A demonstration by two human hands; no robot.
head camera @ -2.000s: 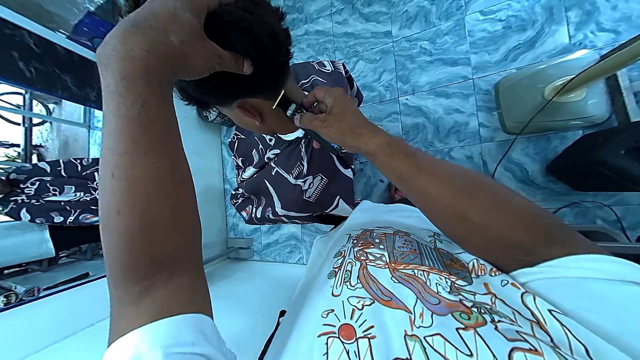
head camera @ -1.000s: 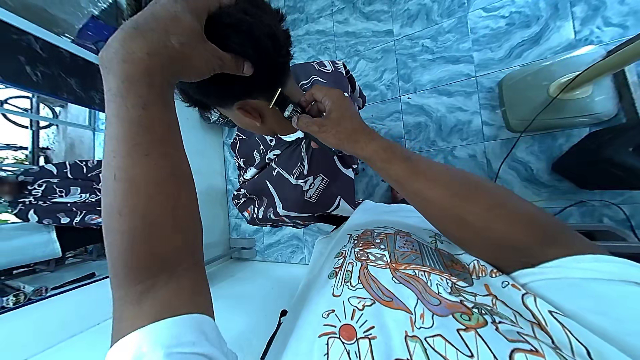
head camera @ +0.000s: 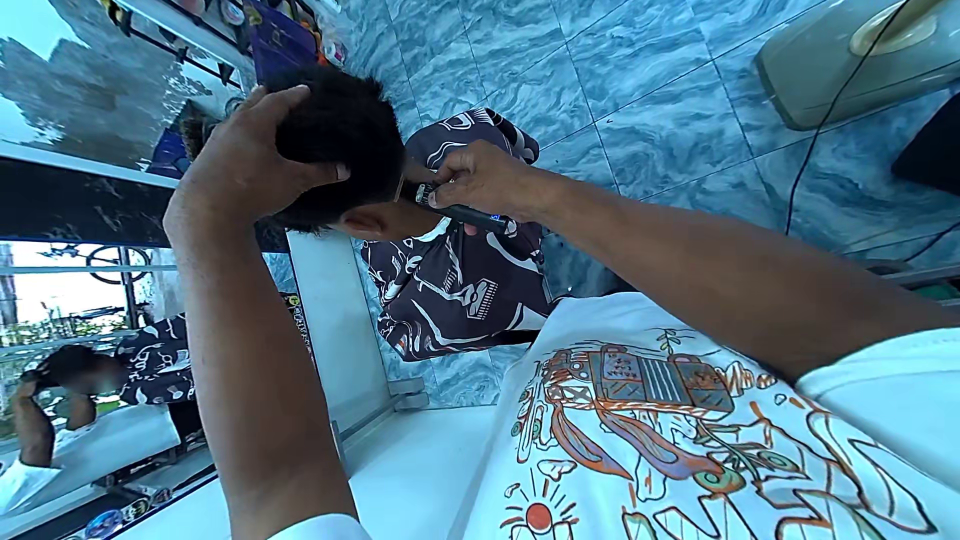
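A seated person's head with short dark hair point(head camera: 349, 139) leans at the upper left, the ear showing below the hair. My left hand point(head camera: 244, 161) lies spread on the top of the head, the thumb pressed into the hair. In my right hand point(head camera: 484, 180) is a black hair clipper point(head camera: 469, 216), its blade end against the hair at the back of the head near the neck. A dark barber cape point(head camera: 469, 300) with white comb and tool prints covers the person, with a white band at the neck.
A mirror point(head camera: 90, 360) at the left reflects the scene. A white counter point(head camera: 420, 465) lies below, beside my printed white shirt. Blue marbled tiles point(head camera: 637, 97) form the floor. A grey-green stand base point(head camera: 817, 67) stands at the upper right, a black cable point(head camera: 814, 139) hanging across it.
The view has shifted, bringing more of the mirror into sight. My left hand stays on the head, and the clipper stays close to the back of the head.
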